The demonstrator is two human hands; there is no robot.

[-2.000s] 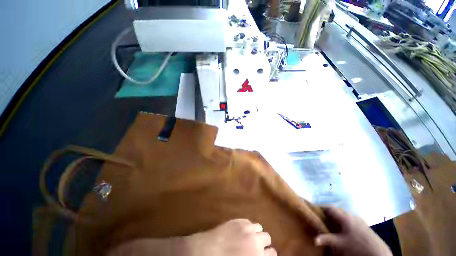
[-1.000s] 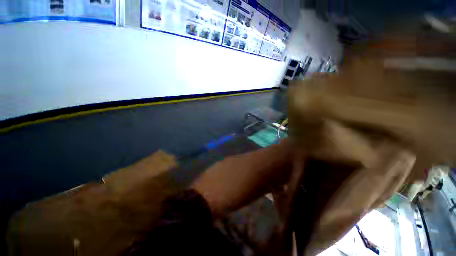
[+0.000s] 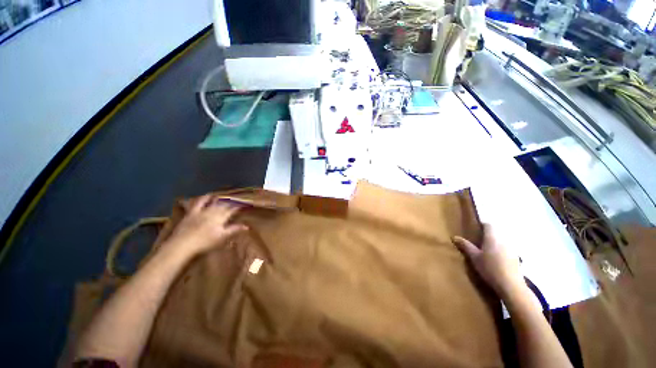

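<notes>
A large brown bag panel lies spread in front of me, its lower part hanging over my lap. A small cream tag shows on its left part. A handle loop sticks out at the left. My left hand grips the folded top edge at the left. My right hand is at the right edge, thumb on top of the cloth, its fingers partly hidden. The sewing machine head with a red logo stands just beyond the top edge; the cloth is apart from the needle area.
Dark snips lie on the white table. A control screen stands behind at the left, above a teal cloth. More brown bags with coiled handles are at the right. Pale bundles lie at the back.
The view swung left over blurred cloth and returned to the machine. The cloth now shows a different side, with a cream tag instead of the black label, and both hands have moved to its edges.
</notes>
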